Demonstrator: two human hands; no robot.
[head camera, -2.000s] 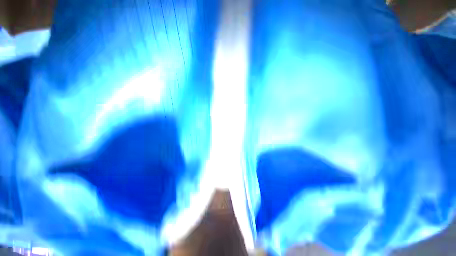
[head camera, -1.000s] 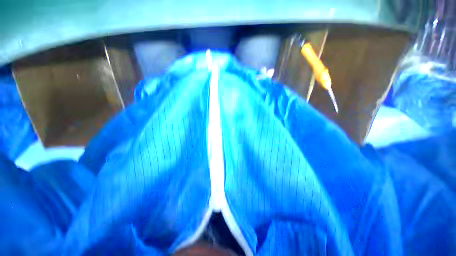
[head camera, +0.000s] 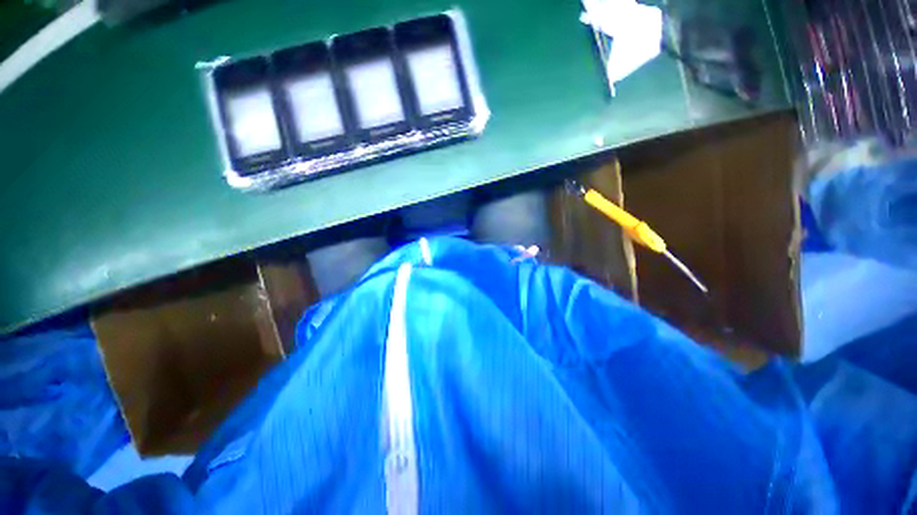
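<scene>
A small clear tray (head camera: 483, 123) lies on the green bench mat (head camera: 111, 181) in front of me, near the bench edge. It holds a row of several black frames with pale windows (head camera: 374, 91), side by side and slightly tilted in view. Neither of my hands shows. My blue smock fills the lower part of the picture, with sleeves at both sides.
A yellow-orange screwdriver (head camera: 625, 219) hangs at the edge of an open brown carton (head camera: 719, 226). Another carton (head camera: 191, 352) is at left. A crumpled white wipe (head camera: 631, 35), a thin dark tool (head camera: 608, 65) and dark shiny items (head camera: 726, 62) lie at upper right. Clear stacks (head camera: 865, 60) stand beyond.
The view has tipped up from my smock to the bench. The bench edge, cartons and screwdriver sit lower than a second ago, and the tray and wipe have come into view.
</scene>
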